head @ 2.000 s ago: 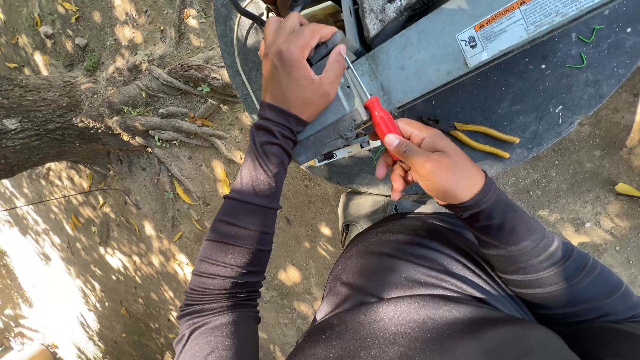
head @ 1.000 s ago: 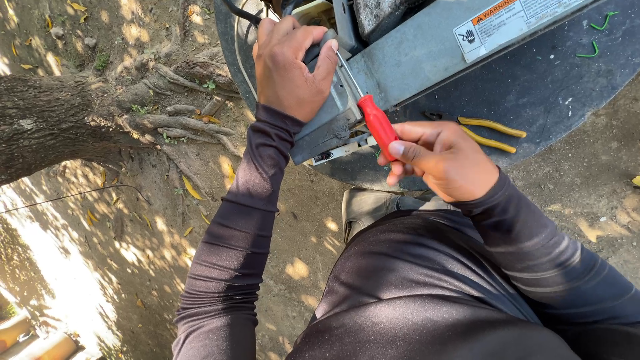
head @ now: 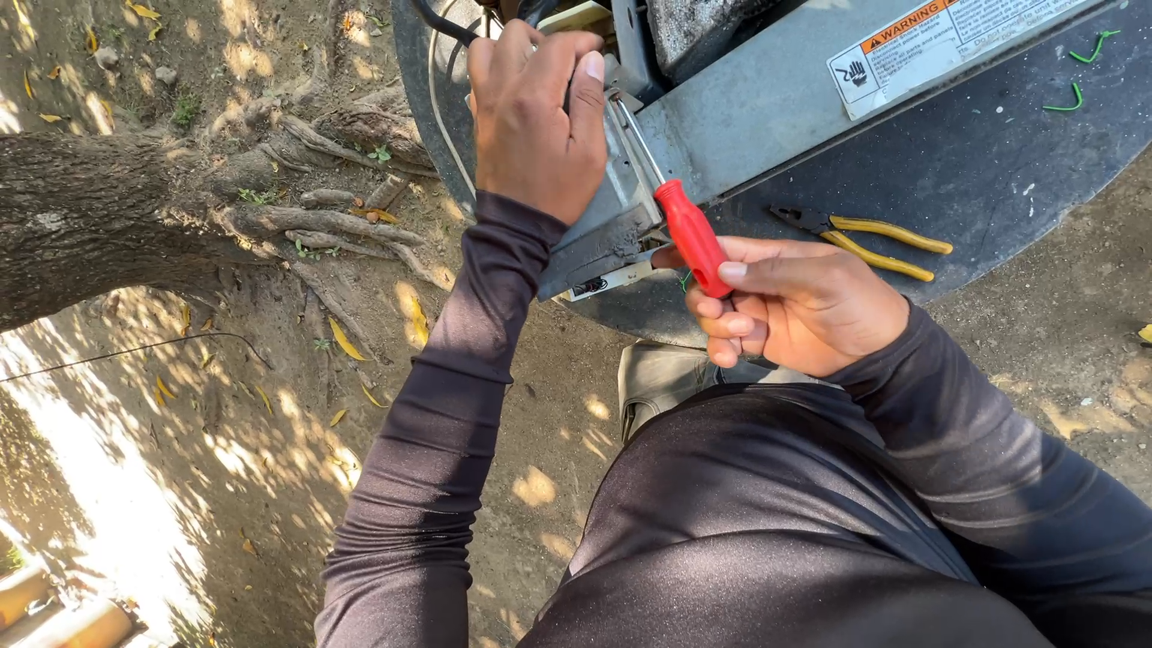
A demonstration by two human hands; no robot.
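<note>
My right hand (head: 792, 301) holds a screwdriver (head: 691, 236) by its red handle between thumb and fingers. Its metal shank points up and left to the corner of a grey sheet-metal appliance housing (head: 747, 121), close to my left thumb. My left hand (head: 540, 121) rests at that corner, fingers bent over parts that it hides; what it grips, if anything, cannot be told. A black cable (head: 441, 20) runs in beside its fingers. Below the corner sits a small white part (head: 612, 279) with dark wires. Pliers with yellow handles (head: 877, 241) lie right of my right hand.
The housing lies on a round dark tabletop (head: 999, 180), with green wire pieces (head: 1065, 97) at the right. A warning label (head: 927, 54) is on the housing. Tree roots (head: 315, 216) and a trunk (head: 99, 225) are at the left. My shoe (head: 661, 378) is below the table edge.
The black part seen under my left thumb in the earlier frames no longer shows, and the screwdriver's tip now shows by the thumb. My right hand still holds the red handle.
</note>
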